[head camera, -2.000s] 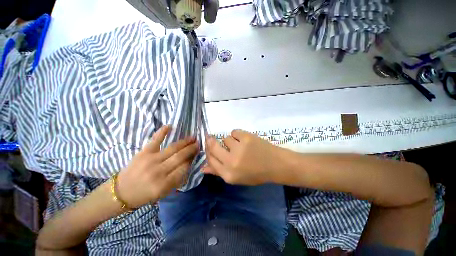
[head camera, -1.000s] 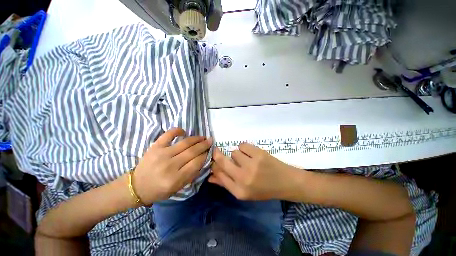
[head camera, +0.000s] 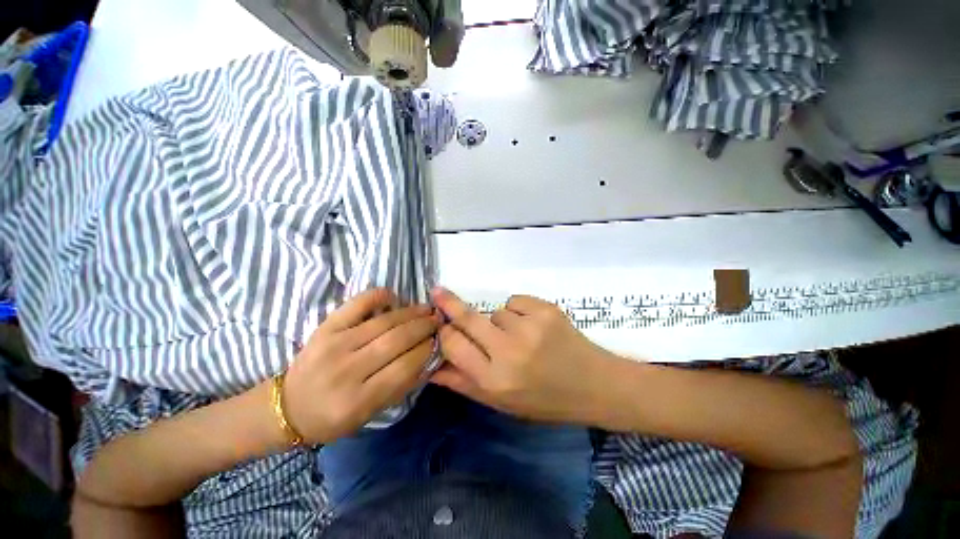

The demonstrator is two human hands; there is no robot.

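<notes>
A grey-and-white striped garment (head camera: pixel 232 211) is spread left of the needle. Its folded edge (head camera: pixel 417 226) runs from under the sewing machine head (head camera: pixel 398 47) straight down to my hands at the table's front edge. My left hand (head camera: pixel 363 363) lies on the cloth with fingers together, its fingertips pressing on the folded edge. My right hand (head camera: pixel 505 353) pinches the same edge from the right, its fingertips touching those of my left hand. The needle and presser foot are small and dark, partly hidden under the head.
Striped cut pieces (head camera: pixel 726 68) are bunched at the back right. Dark snips (head camera: pixel 868 205) and scissors lie at the far right. A measuring tape (head camera: pixel 821 295) with a brown square (head camera: pixel 732 291) runs along the front edge. A blue basket (head camera: pixel 70 90) stands at the left. Striped cloth hangs below the table.
Over two seconds my hands have shifted slightly down in the picture along with the table. In the last second my right fingertips have moved up against my left fingertips on the folded edge.
</notes>
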